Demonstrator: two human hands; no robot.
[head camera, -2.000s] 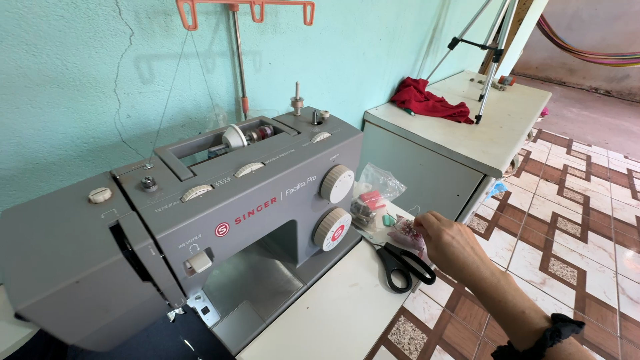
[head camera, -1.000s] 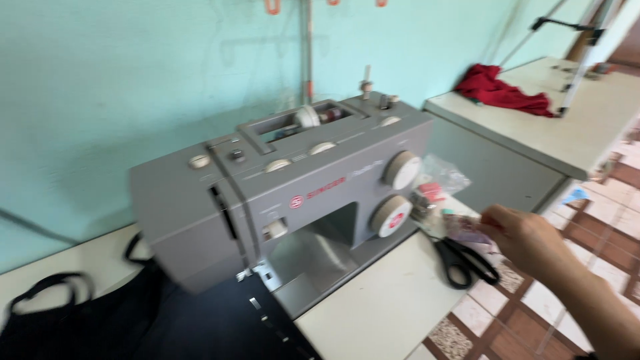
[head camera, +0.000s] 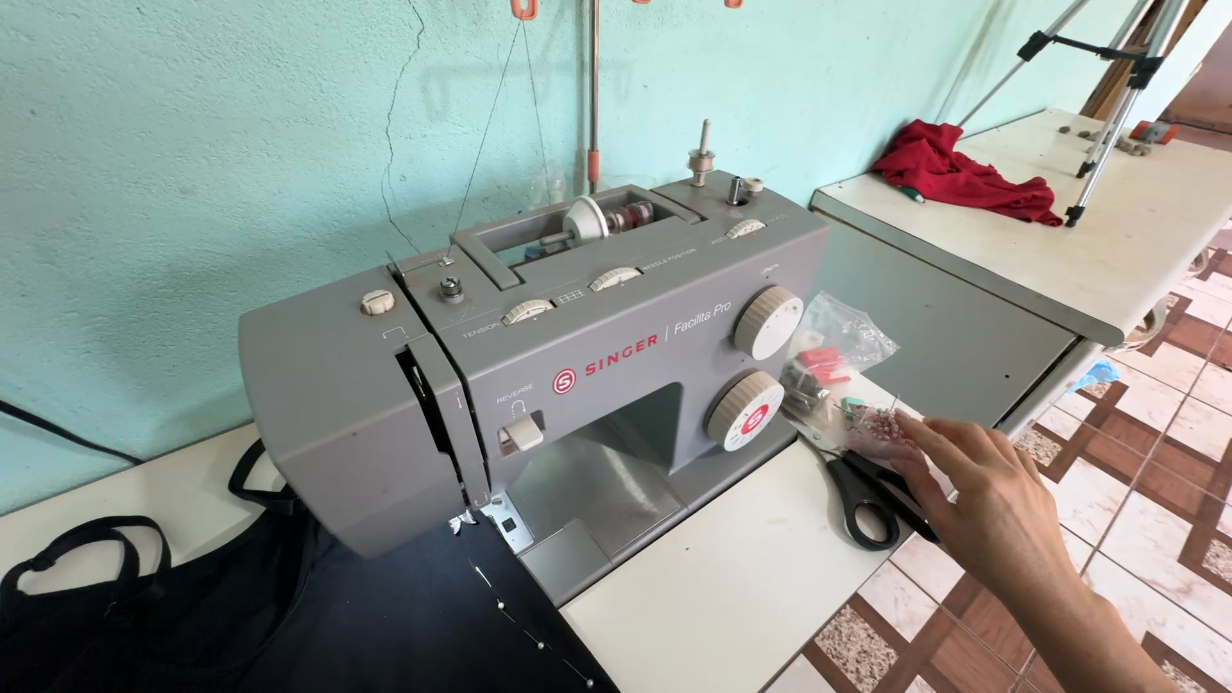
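Note:
A grey Singer sewing machine (head camera: 616, 337) stands on a white table. Dark fabric (head camera: 414, 606) lies under its presser foot area, with a row of straight pins (head camera: 541, 646) in it. Right of the machine, my right hand (head camera: 1001, 491) has its fingertips at a pincushion or small bag of pins (head camera: 881, 431); whether a pin is between the fingers cannot be told. Black-handled scissors (head camera: 866, 515) lie just below the fingers. Behind them sits a clear plastic bag (head camera: 847, 332) with red and metal items in it. My left hand is out of view.
Black straps (head camera: 87, 539) lie at the left on the table. A second white table (head camera: 1059, 260) at the right bears a red cloth (head camera: 962, 178) and tripod legs (head camera: 1107, 144). The turquoise wall (head camera: 241, 192) rises close behind the machine.
The view has swung so that the dark fabric and its pins show more. My right hand stays by the pins, its fingers now more spread than two seconds ago.

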